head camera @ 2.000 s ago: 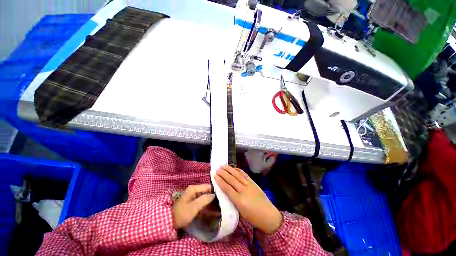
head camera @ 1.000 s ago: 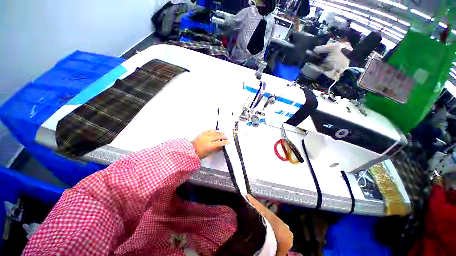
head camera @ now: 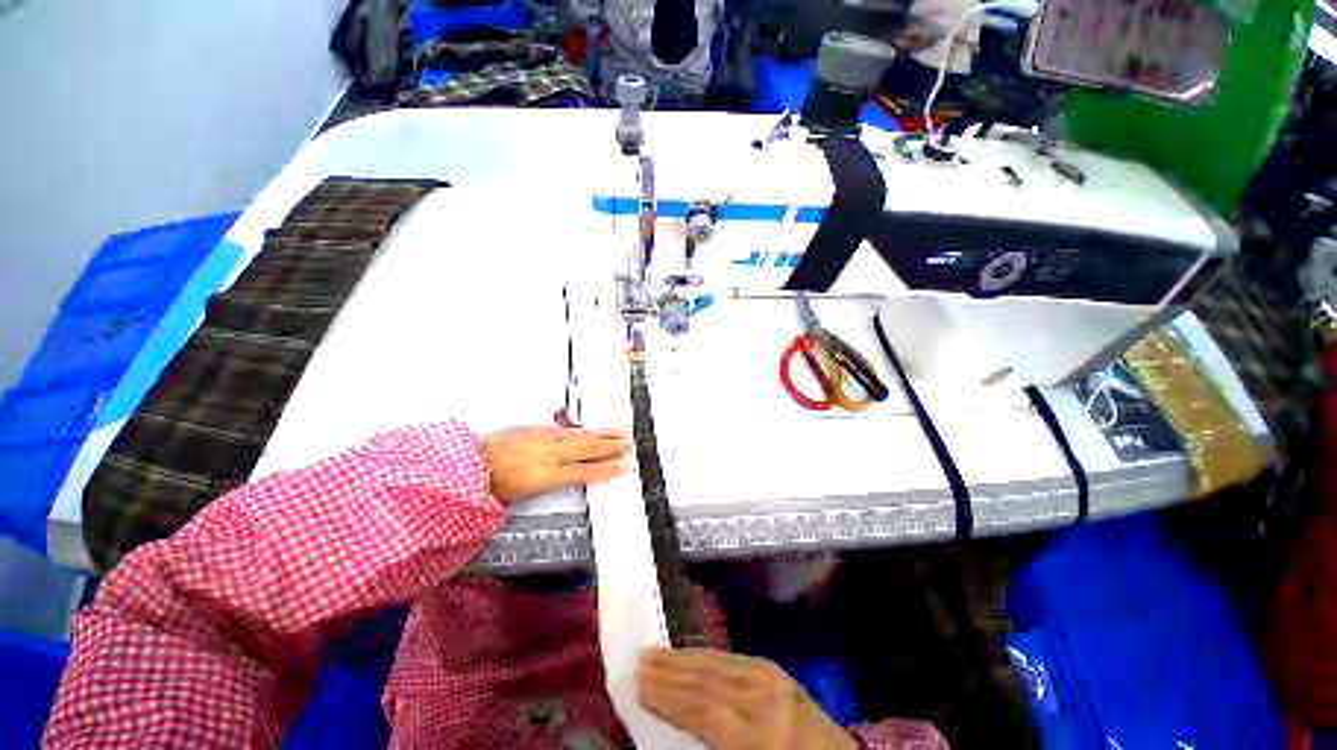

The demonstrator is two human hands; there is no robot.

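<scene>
A long white strip (head camera: 622, 564) lies along a dark plaid strip (head camera: 660, 513) and runs from the presser foot (head camera: 635, 305) over the table's front edge. My left hand (head camera: 557, 459) lies flat, fingers together, on the white strip just in front of the foot. My right hand (head camera: 733, 700) is on the strips below the table edge, near the bottom of the view; its thumb is hidden. The white sewing machine (head camera: 1012, 242) stands behind and to the right. The strips' far end at the needle is too small to tell clearly.
Scissors (head camera: 830, 372) with red and yellow-orange handles lie right of the needle. Cut plaid panels (head camera: 242, 344) lie at the table's left. A measuring tape (head camera: 821, 525) runs along the front edge. Black straps (head camera: 927, 425) cross the table. Blue plastic (head camera: 125, 315) is at the left.
My left hand has moved from the lap to the strip on the table. My right hand is lower on the strips, which now stretch out straighter instead of looping in the lap. The view has shifted.
</scene>
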